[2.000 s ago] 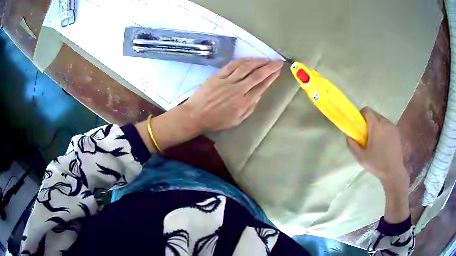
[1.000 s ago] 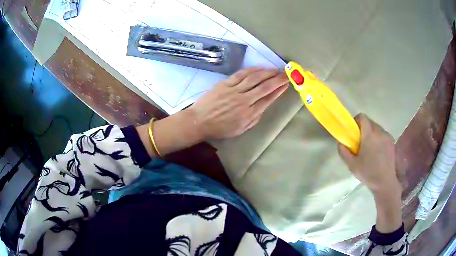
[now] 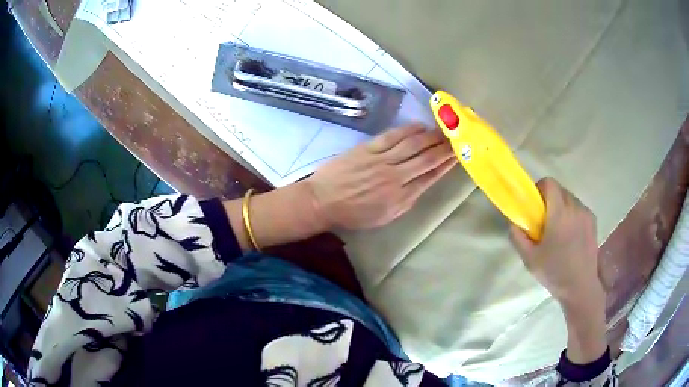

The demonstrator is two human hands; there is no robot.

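Observation:
My right hand (image 3: 559,242) grips the rear of the yellow electric scissors (image 3: 491,166), whose red button faces up. Their front end is at the curved edge of the white paper pattern (image 3: 189,45); the metal tip is hardly visible. The pattern lies on the khaki fabric (image 3: 483,38). My left hand (image 3: 385,178) lies flat, fingers extended, on the pattern's end and the fabric just left of the scissors' front. The grey handled weight (image 3: 310,87) rests on the pattern above my left hand.
A smaller block weight (image 3: 117,10) sits on the pattern at the top left. The reddish-brown table (image 3: 174,136) shows along the left side and at the right. A white ribbed roll (image 3: 661,280) lies at the right edge. Dark cables show on the green floor at left.
The pattern, handled weight and my left hand now appear further right and lower. The scissors' front now sits over the pattern edge, and their dark tip, visible earlier, is hardly seen.

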